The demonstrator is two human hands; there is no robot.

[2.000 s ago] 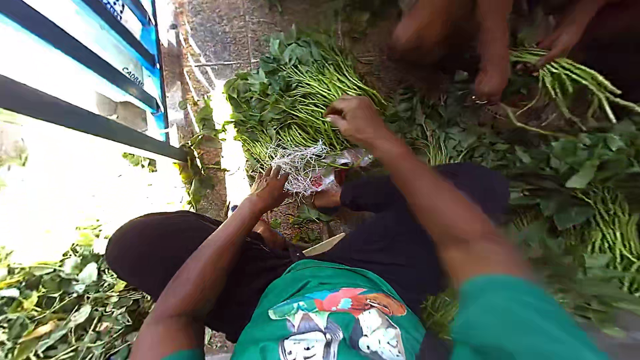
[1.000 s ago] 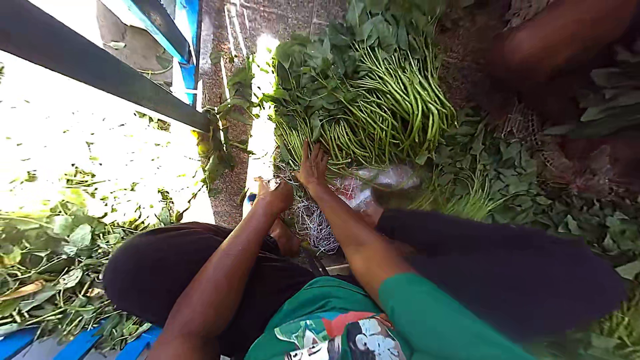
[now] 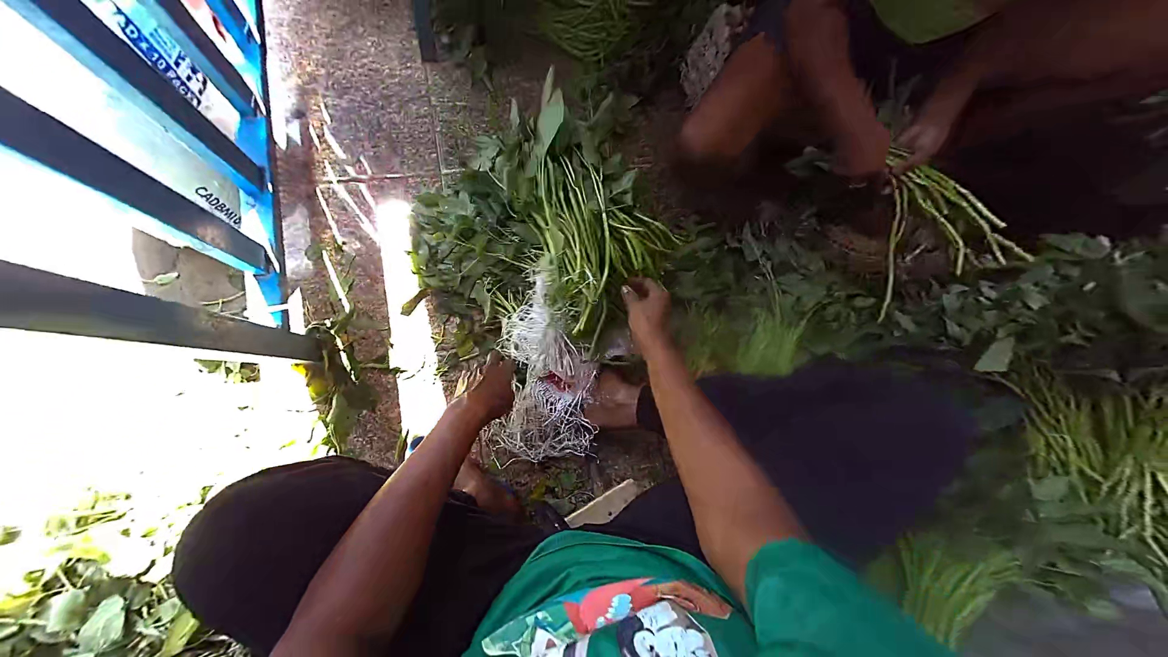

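Long green stems with leaves, a loose bunch point(image 3: 589, 228), lie on the ground in front of me. A tangle of whitish string point(image 3: 547, 411) lies between my hands, and one strand-like part reaches up onto the stems. My left hand point(image 3: 488, 388) is at the left side of the string, fingers bent; whether it grips a strand cannot be told. My right hand point(image 3: 646, 306) is at the right edge of the bunch with its fingers curled; what lies between them is too small to tell.
A blue slatted metal frame point(image 3: 274, 201) stands at the left. Another person's hands point(image 3: 899, 160) hold a bunch of green stems at the upper right. Leaf piles point(image 3: 1077, 283) cover the right side, and more leaves point(image 3: 100, 584) lie at the lower left. My foot point(image 3: 616, 400) is beside the string.
My hands were close together at the near edge of the stems one second ago; now they are apart, on either side of the string. White string now reaches over the bunch. The view has shifted.
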